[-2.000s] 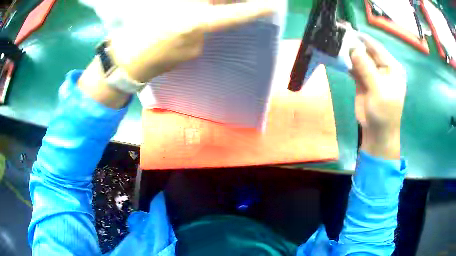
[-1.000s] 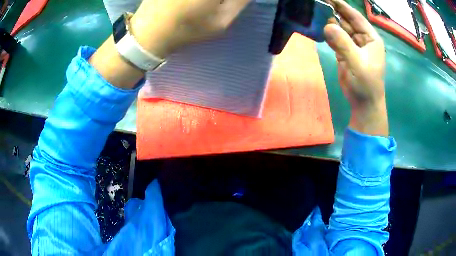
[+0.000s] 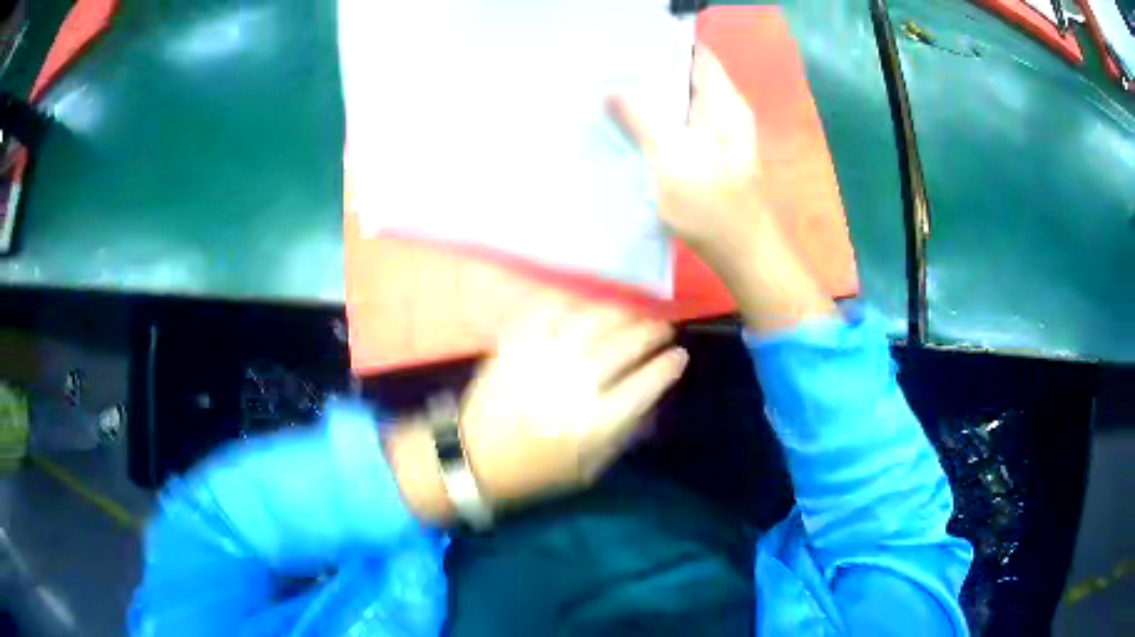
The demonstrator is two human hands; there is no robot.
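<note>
A white cover sheet (image 3: 498, 125) lies on the red-orange backing board (image 3: 417, 305), with a thin red edge along its near side. A small black clip (image 3: 685, 6) shows at the top edge of the picture, by the sheet's far right corner. My right hand (image 3: 707, 162) rests on the sheet's right edge, fingers apart; nothing is seen held in it. My left hand (image 3: 566, 404) is blurred, in front of the board's near edge over my lap, palm side hidden. Whether it holds anything cannot be told.
The green bench (image 3: 187, 162) has a dark seam (image 3: 911, 187) right of the board. A loose gold-coloured metal piece (image 3: 919, 32) lies beyond the seam. Red-edged packs show at both upper corners. Black bins with jumbled clips (image 3: 983, 479) stand at both sides of my lap.
The black clip is no longer between my right fingers and shows at the top edge. My right hand moved left onto the sheet. My left hand came down off it. The white face now shows instead of grey ribbing.
</note>
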